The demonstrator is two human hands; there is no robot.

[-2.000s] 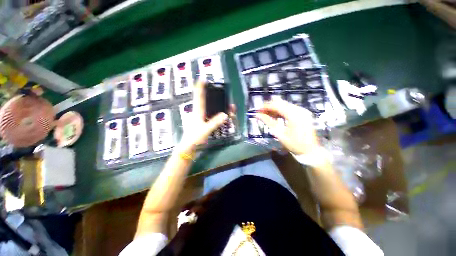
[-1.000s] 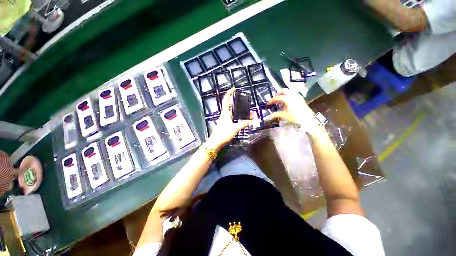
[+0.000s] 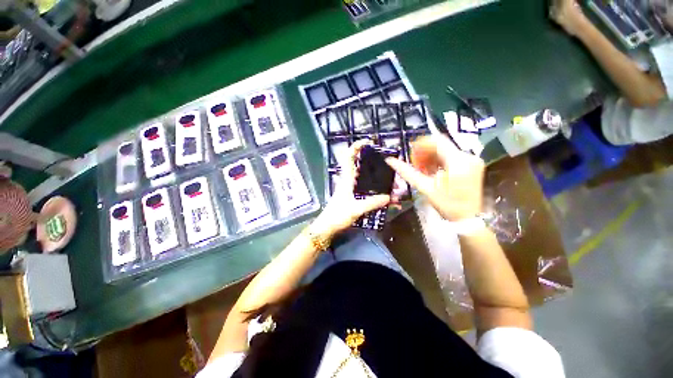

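Note:
A keypad phone [image 3: 374, 176], dark screen up with pale-dotted keys at its lower end, is held in my left hand [image 3: 347, 203] over the near edge of the lens tray. My right hand [image 3: 451, 181] is beside it, thumb or fingertips at the upper right of the screen; whether it holds anything is not clear. The lens tray [image 3: 325, 111] carries rows of black square lens pieces. The phone tray [image 3: 105, 221] on the left holds two rows of phones, white backs up.
White paper with black pieces [image 3: 465, 133] and a white bottle [image 3: 533, 131] lie right of the lens tray. A carton [image 3: 527, 221] with clear film is below the bench edge. A pink fan [image 3: 57, 224] and a grey-white box [image 3: 49, 284] stand left. Another person's arm [image 3: 609, 59] is upper right.
The phone has gone from over the gap between the trays to over the lens tray, and my right hand has come up against its screen. The camera view has shifted.

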